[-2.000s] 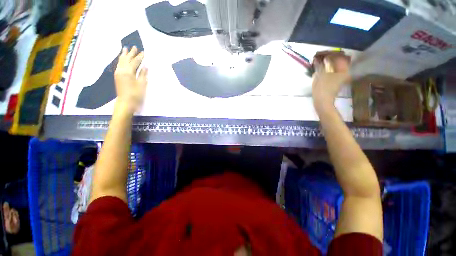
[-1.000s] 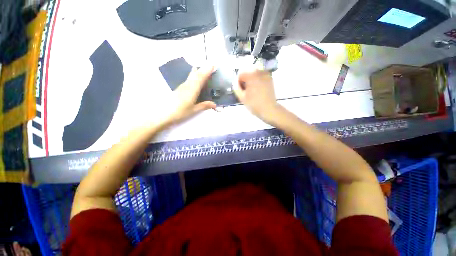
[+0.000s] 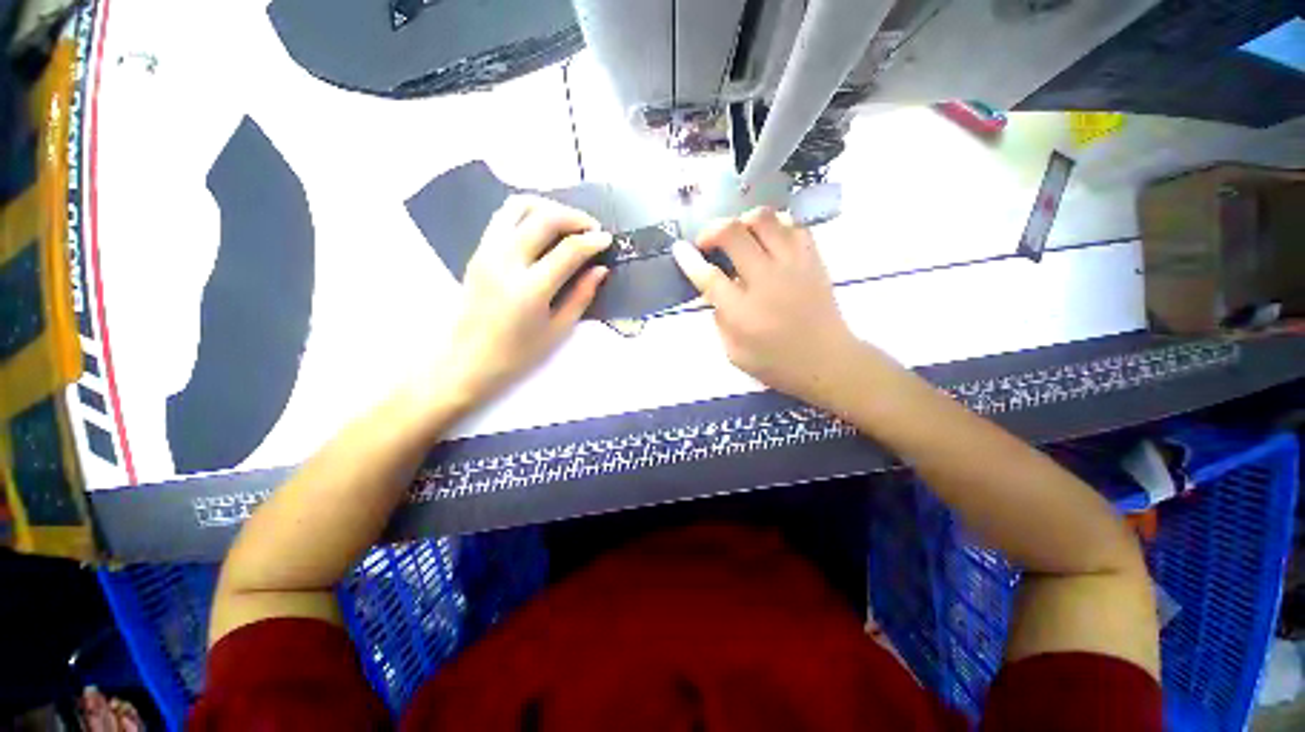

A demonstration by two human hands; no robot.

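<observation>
A dark curved fabric piece [image 3: 455, 205] lies under the sewing machine head [image 3: 716, 50], beside the needle area. A small dark label with pale marks [image 3: 644, 242] lies on it between my hands. My left hand [image 3: 537, 272] presses the label's left end and the fabric with bent fingers. My right hand [image 3: 761, 279] holds the label's right end, thumb and fingertips close to the presser foot. The needle tip is hard to make out in the glare.
Another dark curved piece [image 3: 258, 293] lies at the left, and a stack of them [image 3: 415, 57] behind. At the right are a small framed strip [image 3: 1046, 208], a red pen [image 3: 973, 117], a yellow item [image 3: 1096, 126] and a brown box [image 3: 1216, 250]. Blue baskets [image 3: 1216, 558] stand below the ruler-marked edge [image 3: 802, 429].
The curved piece that lay in front of the needle is now between both hands with the label on it. My right hand has come from the right side. The view has shifted.
</observation>
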